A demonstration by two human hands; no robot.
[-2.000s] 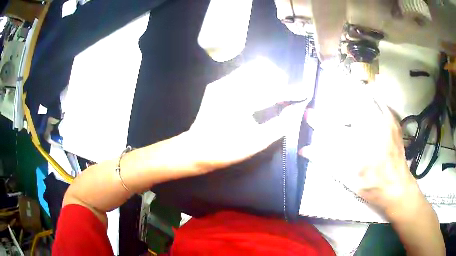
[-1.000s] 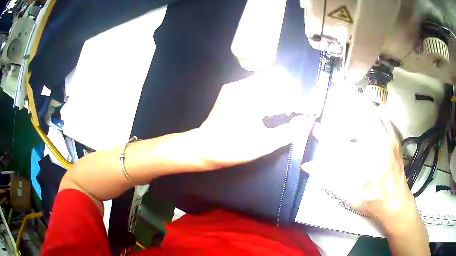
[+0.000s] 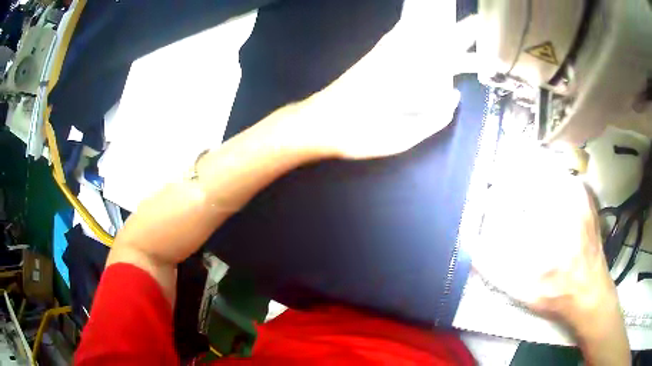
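Observation:
A dark garment panel (image 3: 343, 236) lies flat on the white table. A zip (image 3: 461, 243) runs along its right edge, with a light line of teeth. My left hand (image 3: 400, 93) reaches across the panel to the left of the needle area; it is overexposed and its upper part blends into the glare. My right hand (image 3: 532, 229) lies beside the zip, below the sewing machine head (image 3: 557, 50); its fingers are washed out. The presser foot area (image 3: 507, 93) is partly lost in glare.
Black scissors handles (image 3: 623, 232) lie right of my right hand. A large white piece (image 3: 171, 107) lies at the left on dark cloth. A curved yellow edging (image 3: 71, 200) runs along the left table edge. Red cloth (image 3: 343, 339) covers my lap below the table edge.
My left hand has moved up and away from my right hand, uncovering more of the panel and zip. The machine head appears lower and larger in view.

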